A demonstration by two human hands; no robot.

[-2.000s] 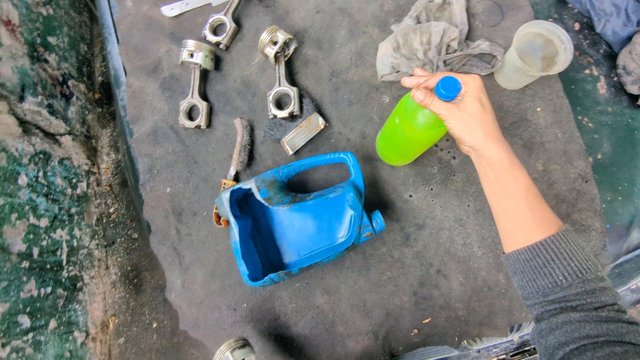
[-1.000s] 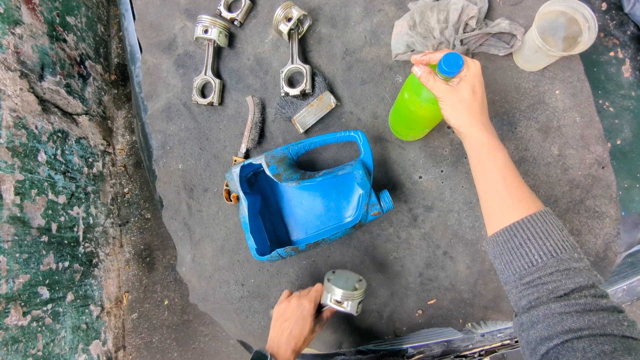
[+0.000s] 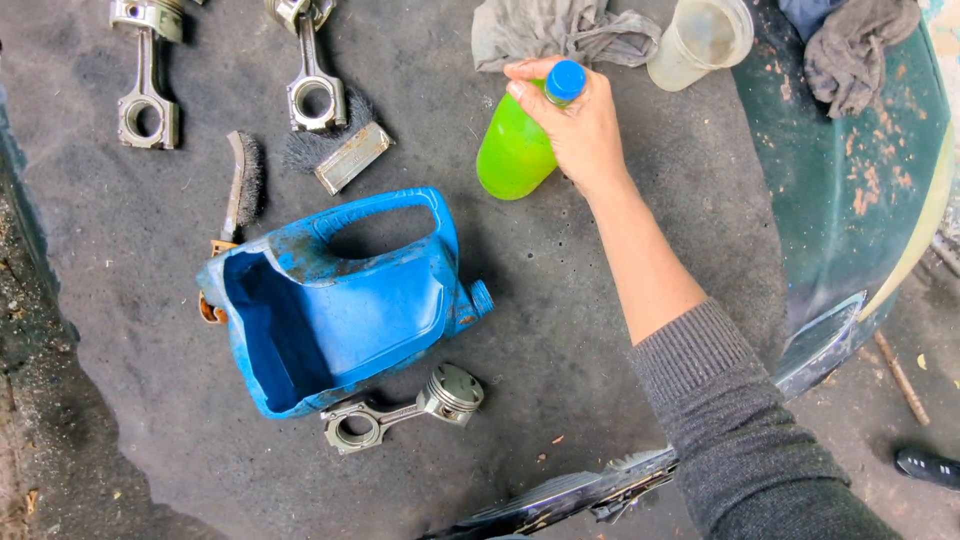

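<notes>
My right hand (image 3: 581, 124) grips the neck of a plastic bottle of bright green liquid (image 3: 514, 146) with a blue cap; the bottle's base is near the dark mat. My left hand is out of view. Left of the bottle, a cut-open blue plastic jug (image 3: 375, 311) lies on its side, its handle toward the top of the view. Just below the jug lies a piston with its connecting rod (image 3: 409, 411). Two more such pistons with rods, one at the upper left (image 3: 148, 90) and one nearer the middle (image 3: 309, 75), are partly cut off by the frame's edge.
A wire brush (image 3: 244, 184) lies partly beneath the jug. A block brush with dark bristles (image 3: 352, 157) touches the middle rod's end. A grey rag (image 3: 555, 34) and a translucent plastic cup (image 3: 701, 45) lie beyond the bottle. Dark cloths (image 3: 862, 52) rest on green painted metal at the right.
The piston and rod that my left hand held at the bottom one second ago now lies beside the jug. That hand has left the view. My right hand still holds the bottle.
</notes>
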